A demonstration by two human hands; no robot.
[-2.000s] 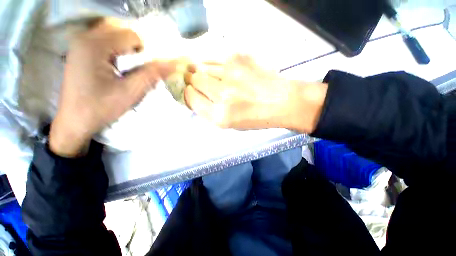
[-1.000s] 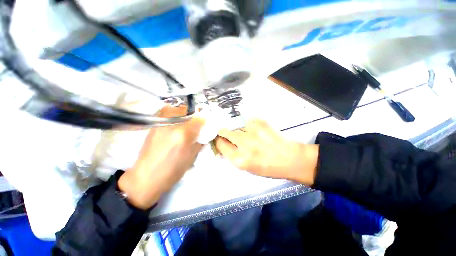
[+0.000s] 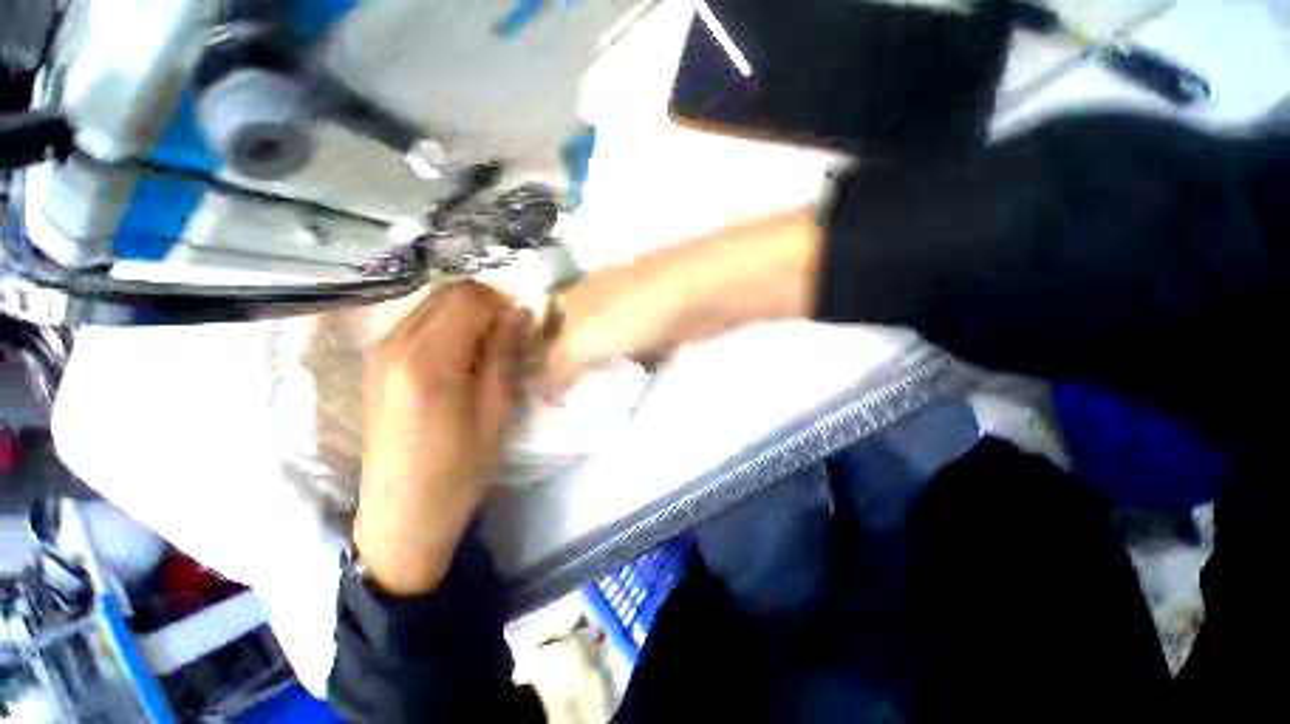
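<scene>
White and cream cloth (image 3: 335,389) lies bunched on the table under and left of my left hand. My left hand (image 3: 446,396) is at the cloth just below the sewing machine's needle area (image 3: 495,226), its fingers bent onto the fabric. My right hand (image 3: 623,318) is blurred and touches the cloth close beside my left fingers. A bit of white cloth shows below the right hand. The exact fingertip hold and the needle point are hidden or blurred.
The machine head (image 3: 340,156) with a shiny curved bar (image 3: 212,297) is at upper left. A black smartphone (image 3: 849,71) and a pen (image 3: 1153,68) lie upper right. A measuring tape strip (image 3: 750,474) edges the table; a blue basket (image 3: 640,594) is below.
The view has turned and shifted, so the machine stands further left. My hands have stayed together at the cloth near the needle area; the right one now reaches in lower beside the left.
</scene>
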